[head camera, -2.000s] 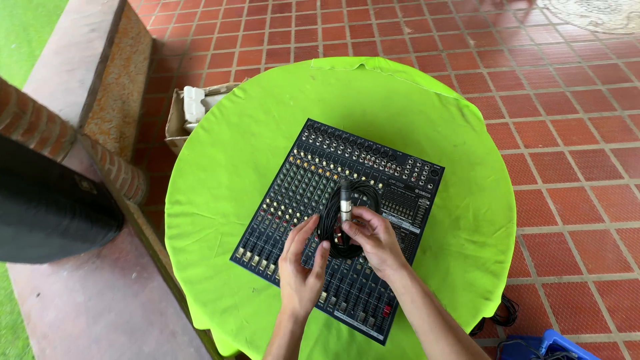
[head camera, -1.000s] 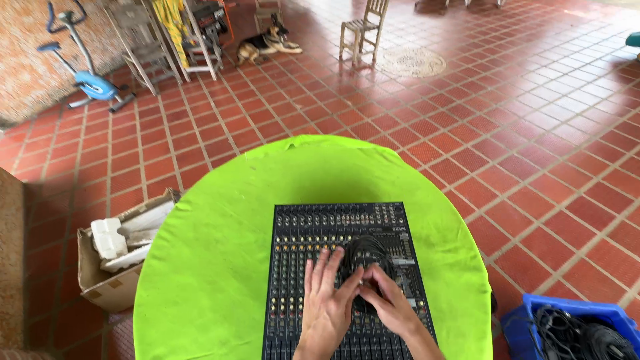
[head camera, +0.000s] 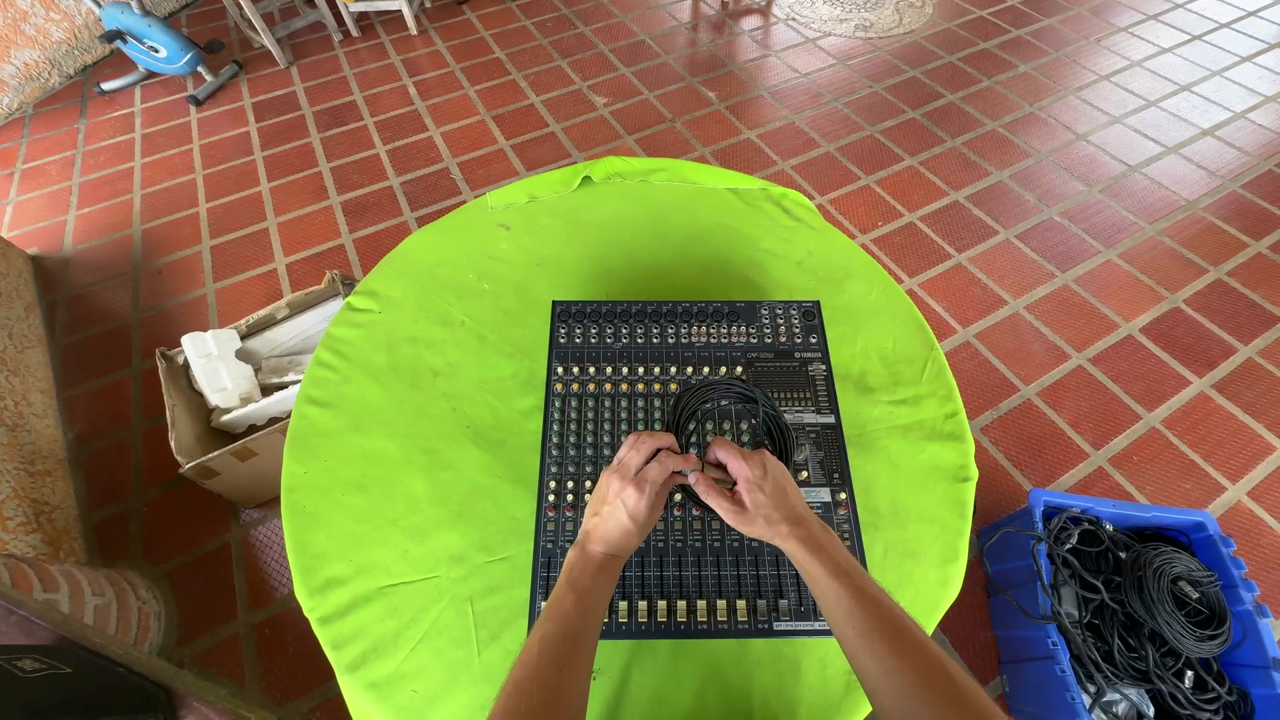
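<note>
A black Yamaha audio mixing console (head camera: 590, 440) lies flat on a round table under a lime green cloth (head camera: 430, 400). On its right-hand half rests a coiled black cable (head camera: 770, 415). My left hand (head camera: 632, 490) and my right hand (head camera: 750, 490) meet at the coil's lower left, above the console's knobs. Fingertips of both hands pinch a small piece between them, seemingly a cable connector, mostly hidden by the fingers. The faders show in a row below my hands, partly covered by my forearms.
A blue plastic crate (head camera: 1015, 610) of tangled black cables (head camera: 1180, 600) stands on the tiled floor at right. At left is a cardboard box (head camera: 235, 470) holding white foam pieces (head camera: 220, 370). A blue exercise bike (head camera: 155, 40) and wooden furniture legs stand at the back left.
The view has shifted strongly. Two seconds ago a connector with a silvery barrel stood upright between my hands; now my fingers cover most of the piece they hold. The coil has stayed over the console.
</note>
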